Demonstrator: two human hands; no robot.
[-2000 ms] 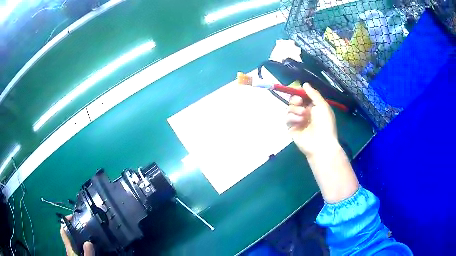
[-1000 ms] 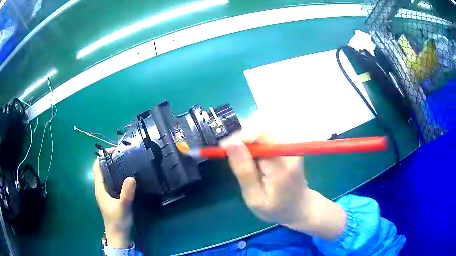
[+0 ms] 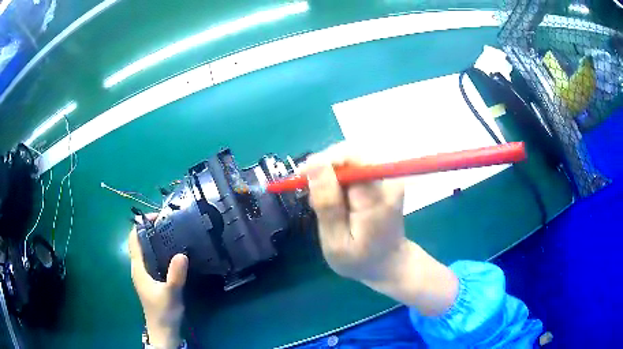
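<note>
The black ribbed housing (image 3: 236,228) lies on the green bench, its narrower round end pointing up and right. My left hand (image 3: 158,286) grips its wide left end, with the thumb on the near side. My right hand (image 3: 358,221) holds the red-handled brush (image 3: 423,165) between thumb and fingers, over the right part of the housing. The brush tip is at the housing's upper surface; its bristles are blurred and hard to make out. A thin pale lead (image 3: 130,195) sticks out from the housing's left side.
A white paper sheet (image 3: 403,116) lies on the right, with a black cable (image 3: 471,102) over its edge. Black units (image 3: 31,252) with thin leads stand at far left. A pale rail (image 3: 225,68) runs behind the bench. Wire mesh (image 3: 560,75) is at right.
The brush has come from above the paper to the housing. Since one second ago, its handle has tilted up at the far end and my right hand has risen slightly. My left hand keeps its hold.
</note>
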